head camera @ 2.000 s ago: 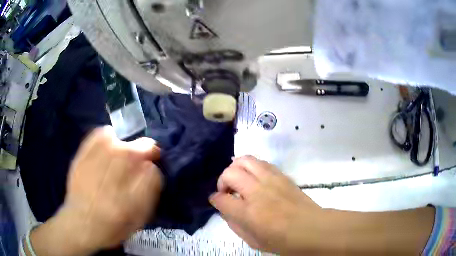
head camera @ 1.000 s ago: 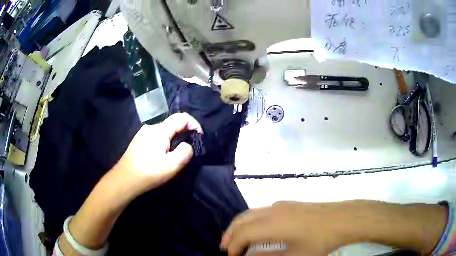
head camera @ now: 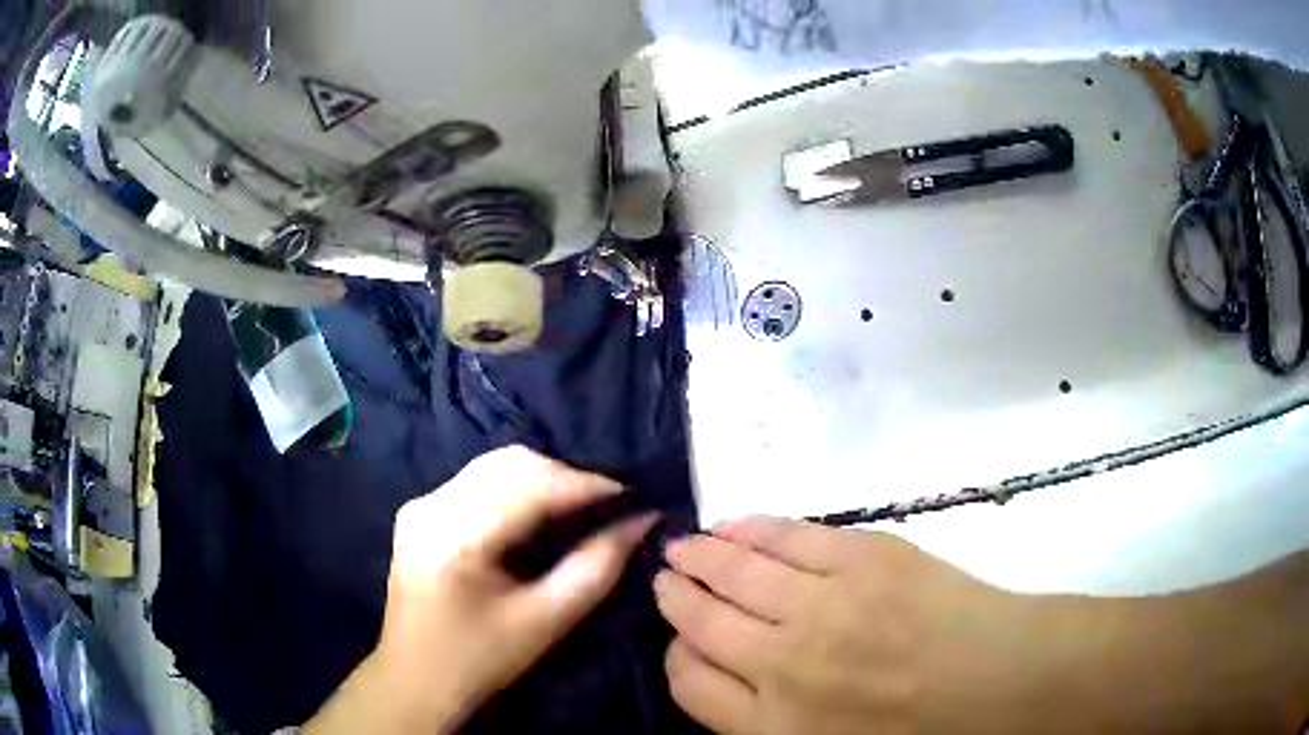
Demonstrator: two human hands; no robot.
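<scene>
The dark navy garment piece [head camera: 273,531] lies over the left of the machine bed, its right edge running down from the presser foot [head camera: 632,287]. My left hand [head camera: 495,574] pinches the cloth between thumb and fingers near that edge. My right hand [head camera: 818,618] lies beside it with its fingertips on the cloth edge, almost touching my left fingertips; its thumb is hidden. The machine head [head camera: 431,72] stands above, with the tension spring and cream knob [head camera: 493,306] low on it.
The machine lamp [head camera: 292,381] hangs left of the needle over the cloth. Thread snips [head camera: 948,161] lie on the machine bed [head camera: 919,359]. Scissors [head camera: 1237,237] lie at the far right. A paper note [head camera: 976,22] crosses the top right. Other machine parts stand at the left.
The view has shifted. My left hand has moved toward the cloth's right edge. My right hand has come up from the front onto the edge beside it. The presser foot now shows.
</scene>
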